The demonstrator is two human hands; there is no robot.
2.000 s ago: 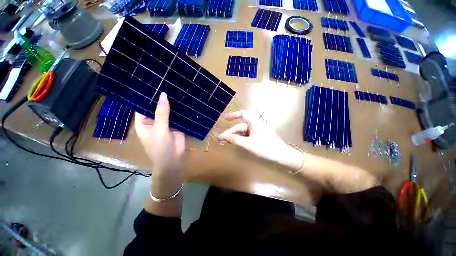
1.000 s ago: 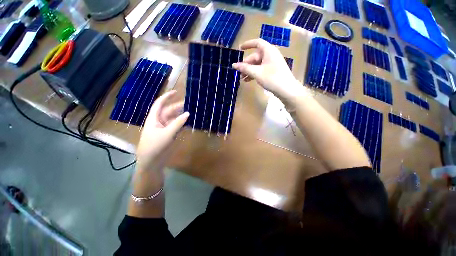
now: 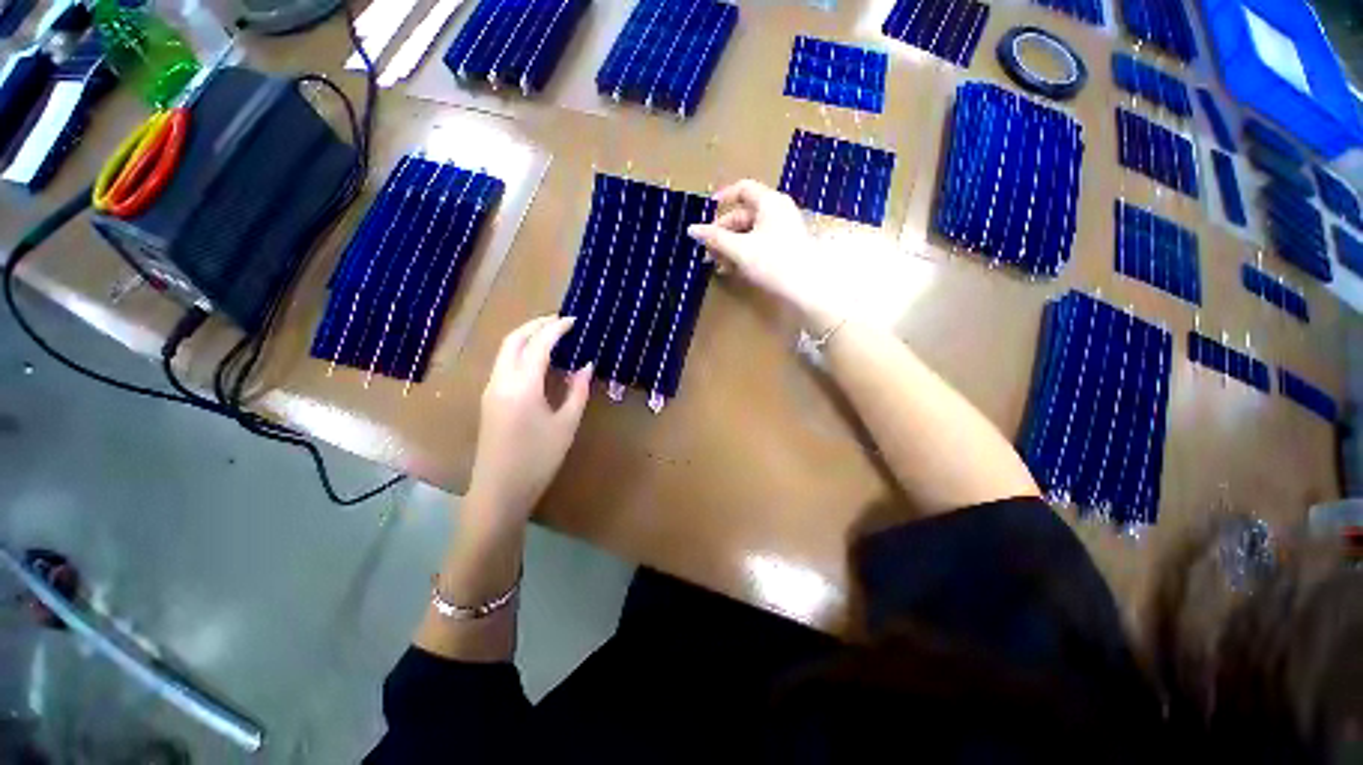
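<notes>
A dark solar cell with ribbons (image 3: 640, 287) lies on or just over the tan table (image 3: 748, 501), silvery lines running lengthwise and ribbon ends sticking out at the near edge. Whether it is one cell or several cannot be told. My left hand (image 3: 538, 389) pinches its lower left corner between thumb and fingers. My right hand (image 3: 759, 239) grips its upper right edge with the fingertips. A cell stack (image 3: 407, 269) lies to the left on a clear sheet.
Cell stacks (image 3: 1009, 180) and another stack (image 3: 1099, 404) lie to the right. Small cut cells (image 3: 837, 177), a tape roll (image 3: 1042, 62) and a blue plastic tray (image 3: 1286, 67) are further back. A black box (image 3: 239, 194) with cables stands at left, an orange-yellow loop (image 3: 142, 162) on it.
The cell, first held up tilted in my left hand, was turned upright and lowered to the table. My right hand took hold of its upper right edge. The view has shifted.
</notes>
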